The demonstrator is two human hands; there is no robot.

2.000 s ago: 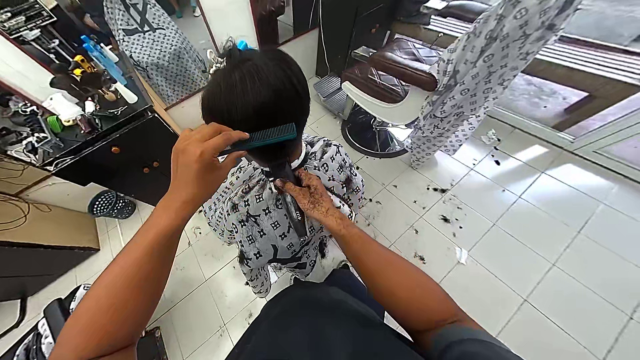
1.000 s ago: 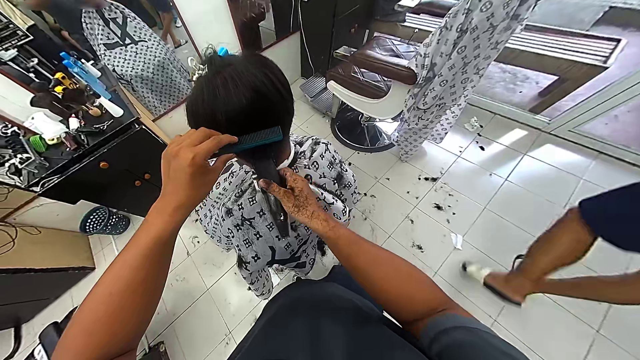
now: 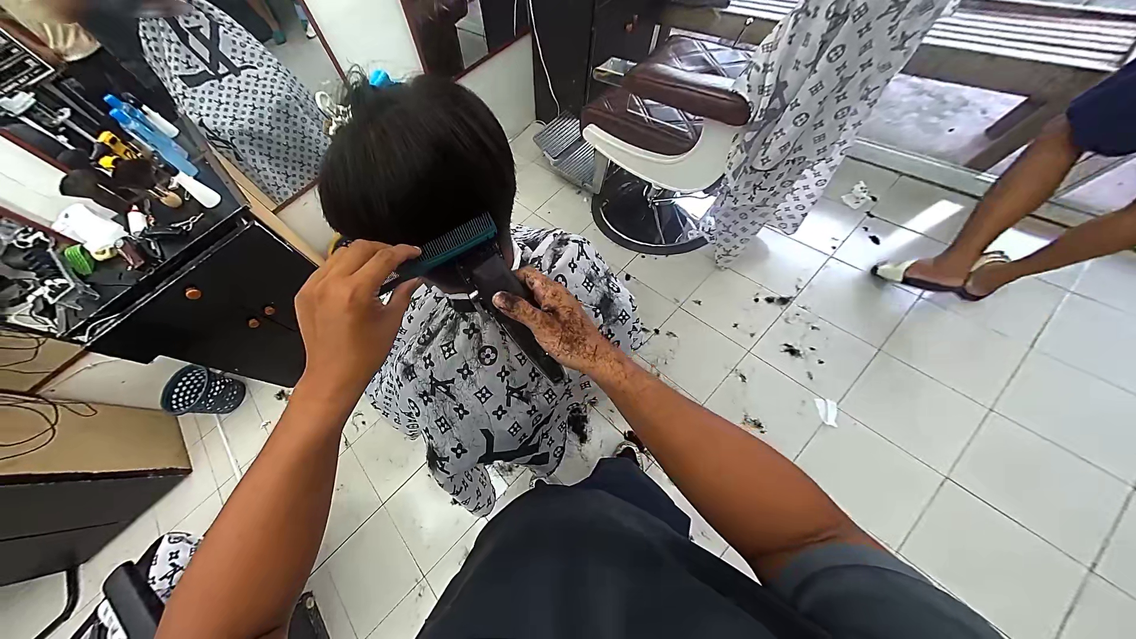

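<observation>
My left hand (image 3: 351, 311) grips a teal and black hair comb (image 3: 457, 241) by its end, and the comb lies against the lower back of a seated person's dark hair (image 3: 417, 151). Dark hair clippers (image 3: 515, 328) are in my right hand (image 3: 559, 324), their head close to the comb at the nape. Cut hair clings to my right fingers. A white barber cape (image 3: 488, 382) with a black pattern covers the person's shoulders and back, with loose clippings on it.
A black counter (image 3: 204, 302) with brushes and tools stands at left, a plastic basket (image 3: 202, 390) below it. Beyond the seated person is a brown barber chair (image 3: 666, 115) beside a hanging patterned cape (image 3: 799, 115). Another person's legs (image 3: 1021, 204) are at right. Hair clippings (image 3: 790, 351) lie on the tiles.
Another person's legs, absent two seconds ago, have come in at the right and stand further from the right edge's bottom now. The comb has tilted, its free end pointing more upward.
</observation>
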